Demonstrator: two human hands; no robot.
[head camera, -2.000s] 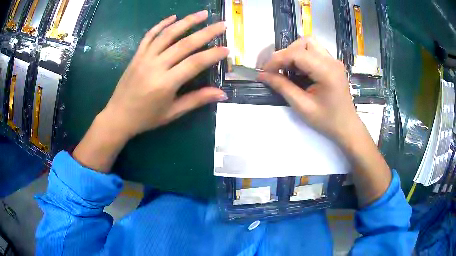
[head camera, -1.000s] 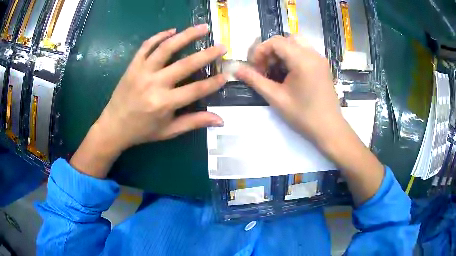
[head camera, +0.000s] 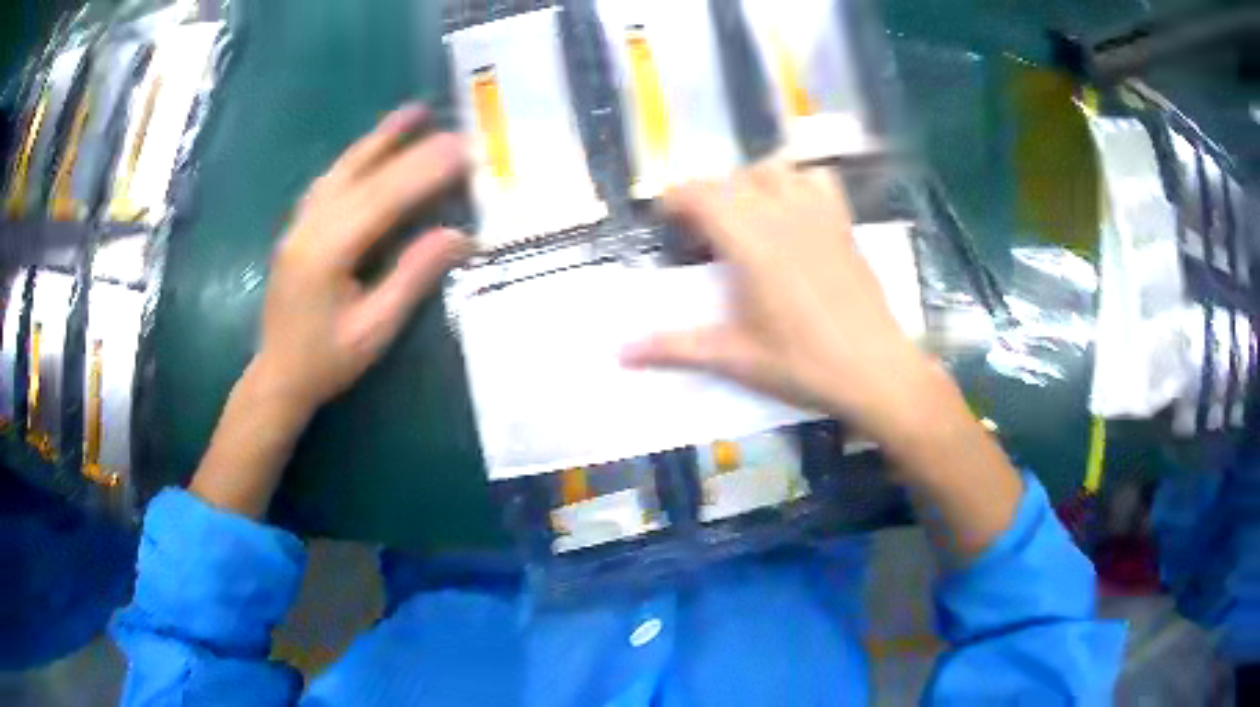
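A black tray holds several LCD modules. The upper left module, upper middle module and upper right module show orange flex strips. A pale strip covers the left module's lower end. A white liner sheet lies across the tray below them. My left hand is at the tray's left edge, fingers apart and empty. My right hand is blurred above the sheet, thumb and fingers apart, with nothing visible in it. It partly hides the sheet.
Another tray of modules stands at the far left on the green surface. Clear shiny film lies to the right. Fanned white sheets and a yellow strip are at the right edge.
My right hand has left the left module's lower end, and its thumb and fingers have spread. My left fingers have drawn back from that module. The tray and sheet appear farther left and tilted.
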